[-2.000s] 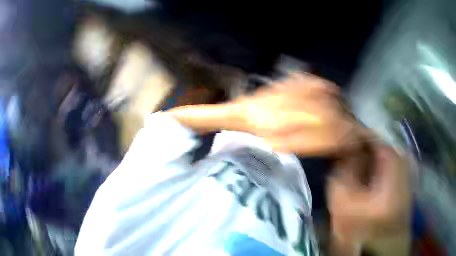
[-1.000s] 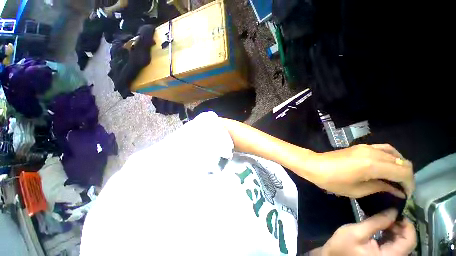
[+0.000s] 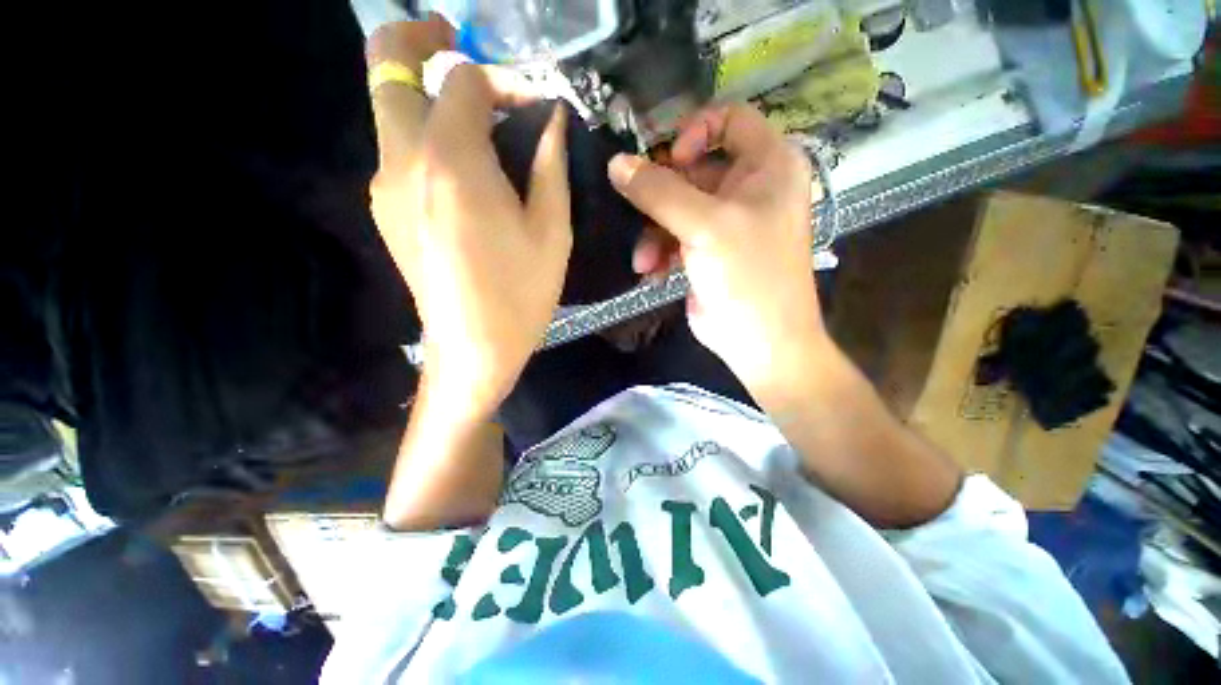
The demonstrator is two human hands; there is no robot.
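Note:
A black garment piece (image 3: pixel 589 214) lies between my hands at the sewing machine, its upper edge by the shiny presser foot and needle parts (image 3: pixel 589 94). My left hand (image 3: pixel 469 228) rests on its left side with the fingers spread, a yellow band on one finger and a white wrap on another. My right hand (image 3: pixel 737 214) pinches the cloth's right edge between thumb and fingers, just below the needle area. The exact stitching point is partly hidden by the fingers and machine parts. A clear guard (image 3: pixel 556 20) sits above.
A large black garment pile (image 3: pixel 201 241) fills the left side. Stained yellow cloth (image 3: pixel 790 74) lies on the machine. A ruler-like strip (image 3: pixel 924 187) edges the table. At the lower right is a cardboard box (image 3: pixel 984 321) with a black cloth bunch (image 3: pixel 1051 361).
The view has turned from the floor and tied cardboard box to the machine. My hands, close together at the right edge before, now show in the upper middle at the needle area.

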